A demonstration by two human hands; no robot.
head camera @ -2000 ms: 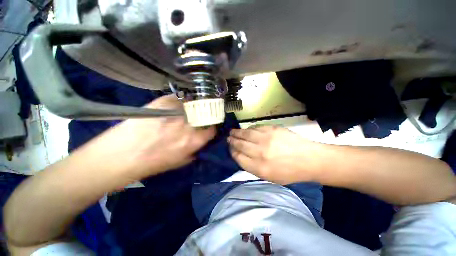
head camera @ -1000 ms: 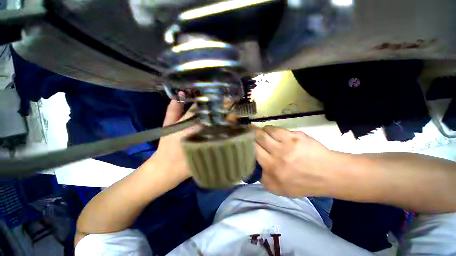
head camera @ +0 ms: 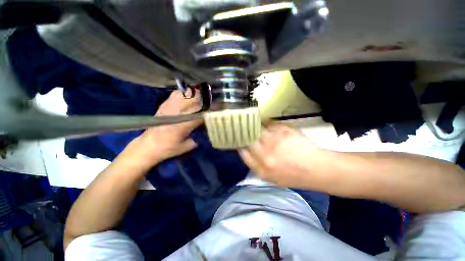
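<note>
The dark navy garment piece (head camera: 196,171) lies under the machine head and hangs over the table edge towards the lap. My left hand (head camera: 171,125) lies on the navy cloth left of the tension knob, fingers towards the needle area, thumb apart. My right hand (head camera: 280,153) is right of the knob with its fingers bent at the cloth's edge; its fingertips are partly hidden by the knob. The ribbed cream tension knob (head camera: 233,128) on its spring covers the spot between my hands. The needle and presser foot are mostly hidden.
The off-white machine head (head camera: 326,35) spans the top. A blurred grey guard bar (head camera: 102,124) crosses the left. Black-navy cut pieces (head camera: 367,102) with jagged edges lie under the arm at right. More navy cloth (head camera: 97,97) lies on the white table (head camera: 76,171) at left.
Since one second ago, the knob looks smaller and higher. My left hand shows more, its thumb now apart, with more navy cloth visible below it. My right hand is slightly further left.
</note>
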